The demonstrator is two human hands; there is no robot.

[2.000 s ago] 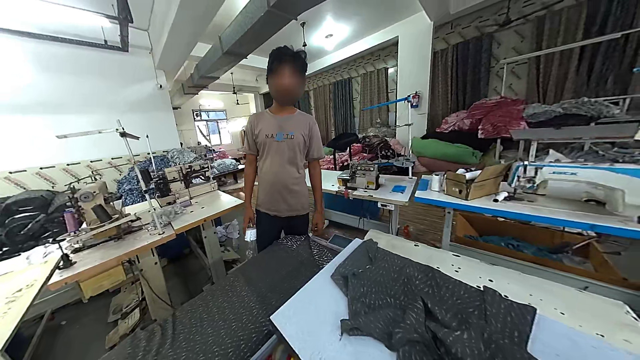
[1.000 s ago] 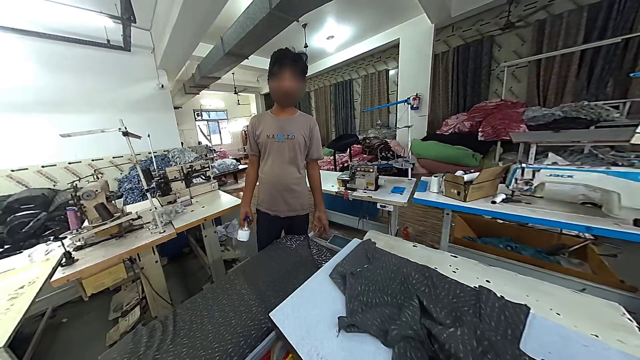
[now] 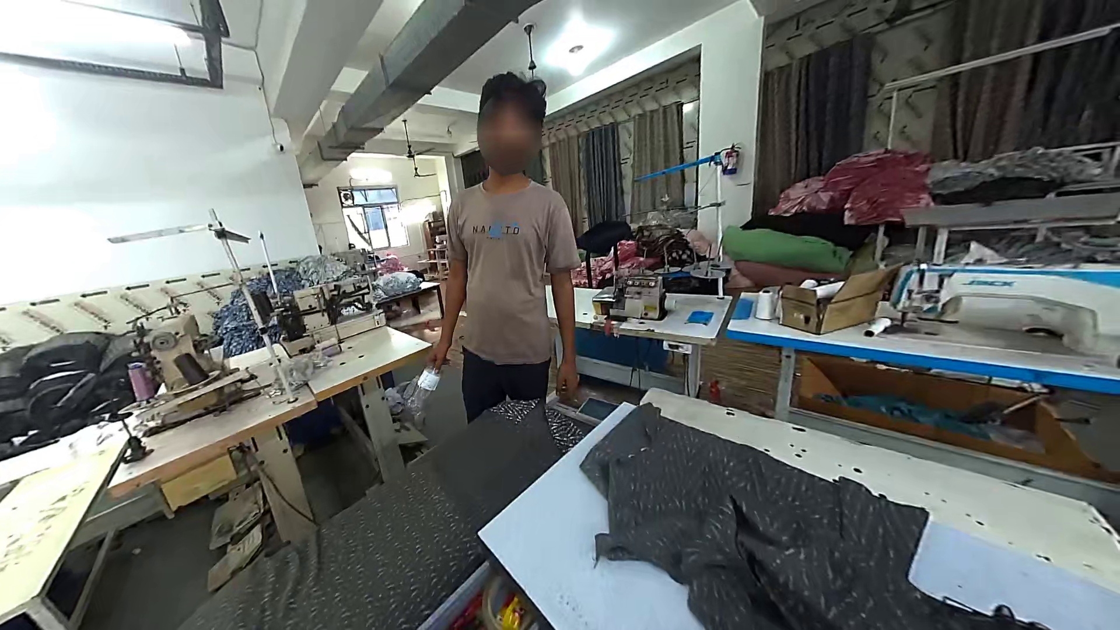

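Neither my left hand nor my right hand shows in the head view. A dark grey patterned cloth lies crumpled on the white tabletop in front of me. A longer piece of similar dark cloth stretches across the lower left, beside that table. Beyond the cloth stands a person in a brown T-shirt, facing this way. In one hand, at the left in the view, the person holds a clear plastic bottle.
Sewing machines stand on wooden-topped tables at left. An overlock machine sits behind the person. At right, a white and blue sewing machine and an open cardboard box share a blue-edged table.
The person's bottle hangs lower and tilts differently than a second ago. The cloth on the white tabletop has shifted slightly in the view.
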